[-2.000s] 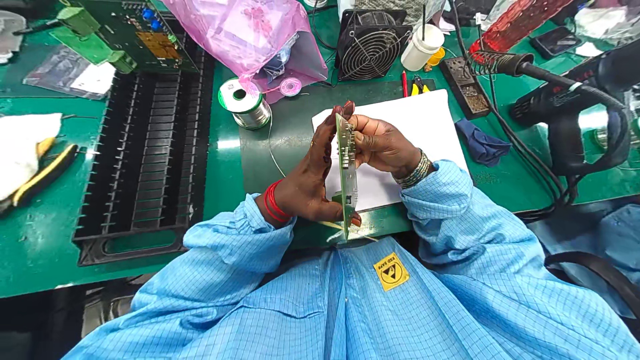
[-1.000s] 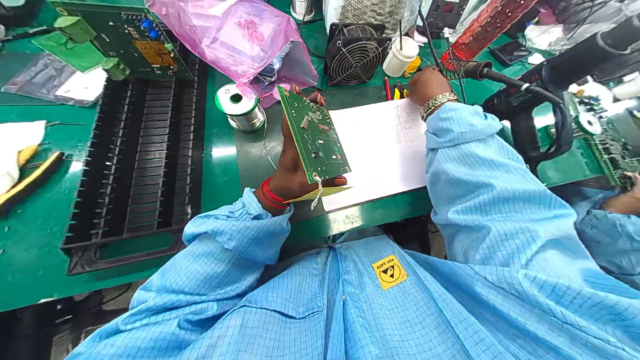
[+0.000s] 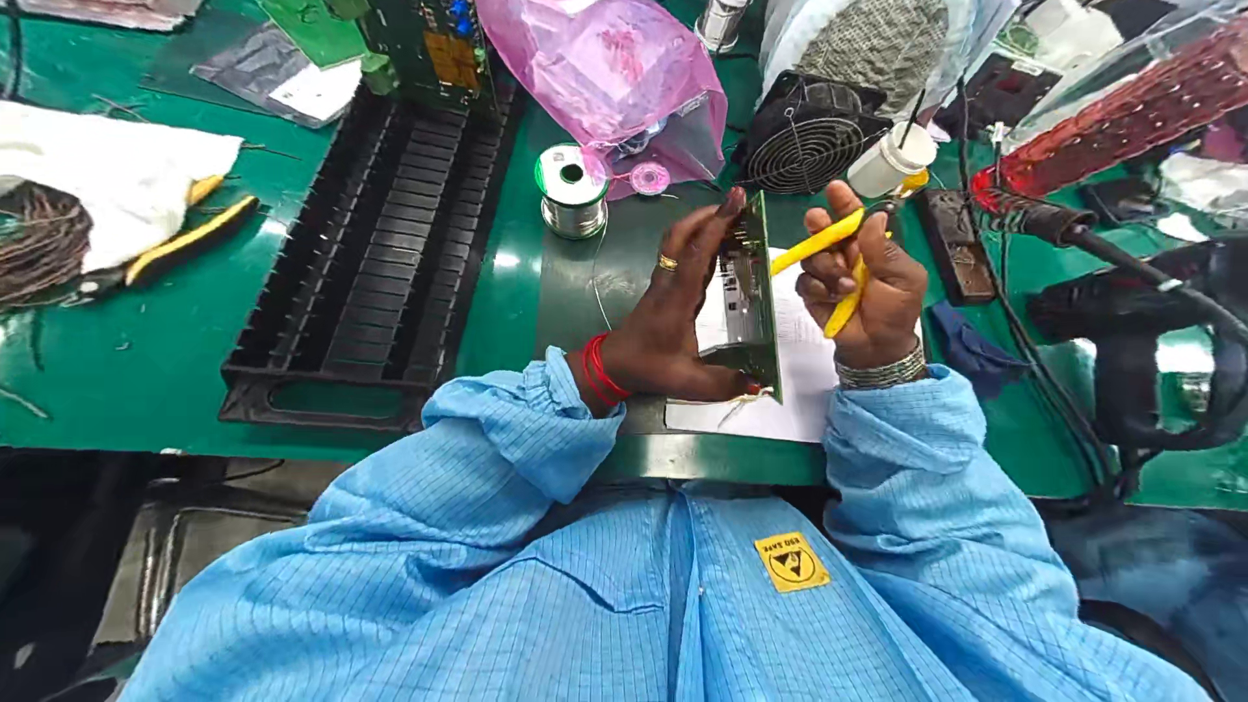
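My left hand (image 3: 673, 317) grips a green printed circuit board (image 3: 760, 292) by its edges, tilted nearly upright and seen almost edge-on, its component side toward my palm. A pale cord or wire (image 3: 746, 402) shows at its lower corner. To the right of the board my right hand (image 3: 871, 283) holds yellow-handled pliers or cutters (image 3: 824, 241), with the metal head pointing up and right, away from the board. White paper sheets (image 3: 799, 390) lie beneath both hands on a dark mat (image 3: 570, 322).
A black slotted board rack (image 3: 390, 253) stands left, with another circuit board (image 3: 429, 49) at its far end. Behind are a solder wire spool (image 3: 572, 195), a pink bag (image 3: 614, 78), a black fan (image 3: 809, 136) and a white bottle (image 3: 892, 161). Cables and a black tool (image 3: 1150, 302) lie right.
My right hand has come back from the far edge of the paper and now holds the yellow-handled tool. The board in my left hand has turned from face-up to nearly edge-on.
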